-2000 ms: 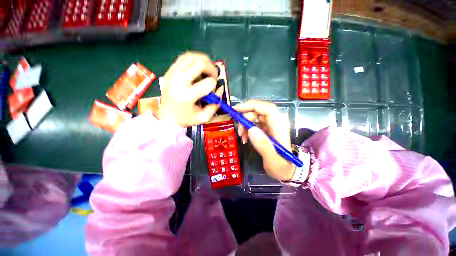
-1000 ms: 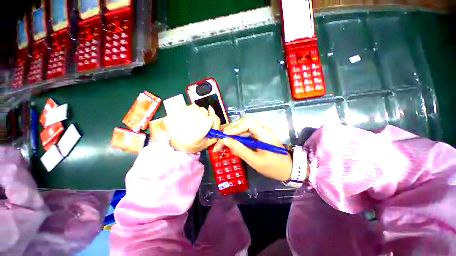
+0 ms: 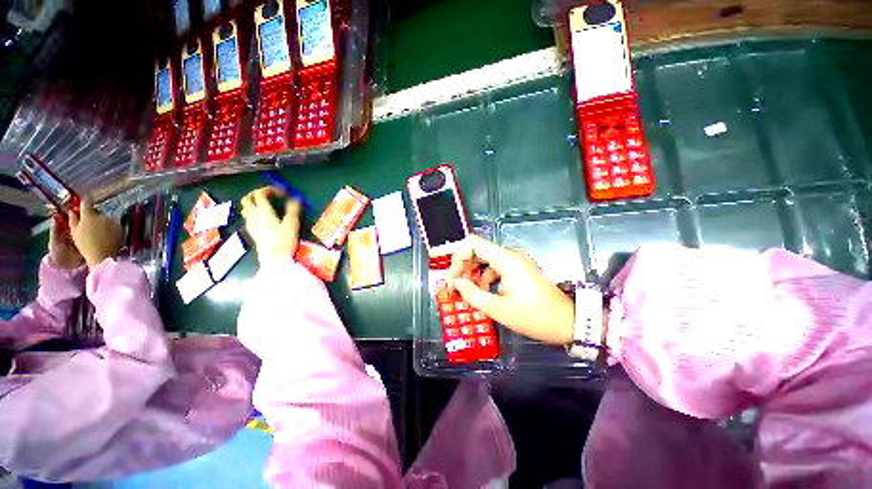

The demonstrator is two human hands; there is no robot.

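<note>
An open red flip phone [image 3: 468, 329] lies in the near left pocket of the clear blister tray [image 3: 555, 224], its screen [image 3: 441, 218] black and its keypad towards me. My right hand [image 3: 502, 288] is over its hinge and upper keypad with curled fingers; whether it grips the phone is hidden. My left hand [image 3: 273, 227] is over the bench left of the tray, its fingertips at a blue pen [image 3: 294, 194]; whether it still holds the pen is unclear. Several orange batteries [image 3: 340, 216] and a white one [image 3: 391, 223] lie between my left hand and the tray.
Another open red phone [image 3: 617, 148] lies at the tray's far side. A filled tray of lit open phones [image 3: 304, 103] stands far left. More batteries [image 3: 226, 255] lie left of my left hand. A co-worker's hands [image 3: 88, 234] hold a phone [image 3: 48, 182] at the left.
My left hand has moved left, away from the phone, over the bench. The blue pen is now at my left fingertips, away from the phone. My right hand stays at the phone. The view has shifted left.
</note>
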